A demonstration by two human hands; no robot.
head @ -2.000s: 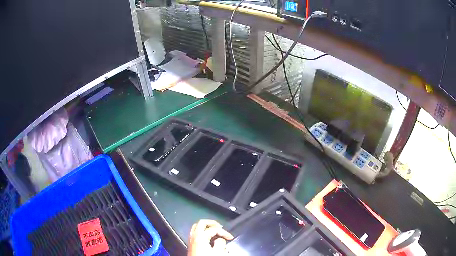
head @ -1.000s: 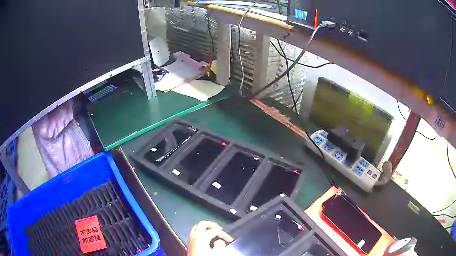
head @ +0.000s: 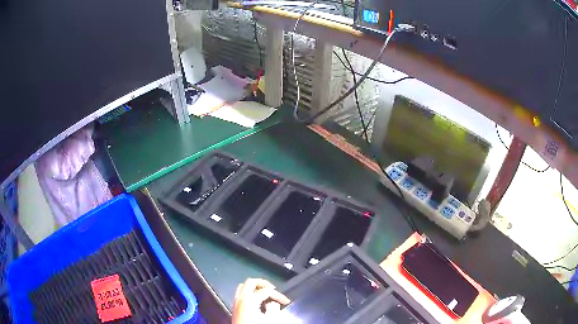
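My left hand [head: 255, 302] is at the bottom centre, its fingers curled on the left edge of a near black phone tray [head: 355, 259]. This tray holds glossy black phones and is cut off by the bottom edge. Its upper corner overlaps a second black tray [head: 218, 235], which lies on the green bench with four phones in its slots. A black smartphone [head: 438, 279] lies on the orange-red mat [head: 391, 261]. The white, rounded head of a barcode scanner [head: 505, 309] shows at the bottom right. My right hand is not in view.
A blue crate [head: 154, 235] at the left holds stacked black trays and a red tag [head: 111, 297]. A white power strip [head: 431, 199] with plugs and cables stands before a dark olive panel [head: 437, 144]. Paper sheets [head: 225, 95] lie at the back; a shelf edge crosses above.
The whole view has shifted slightly. My left hand remains at the near tray's edge, and the trays, phones and scanner show no clear movement.
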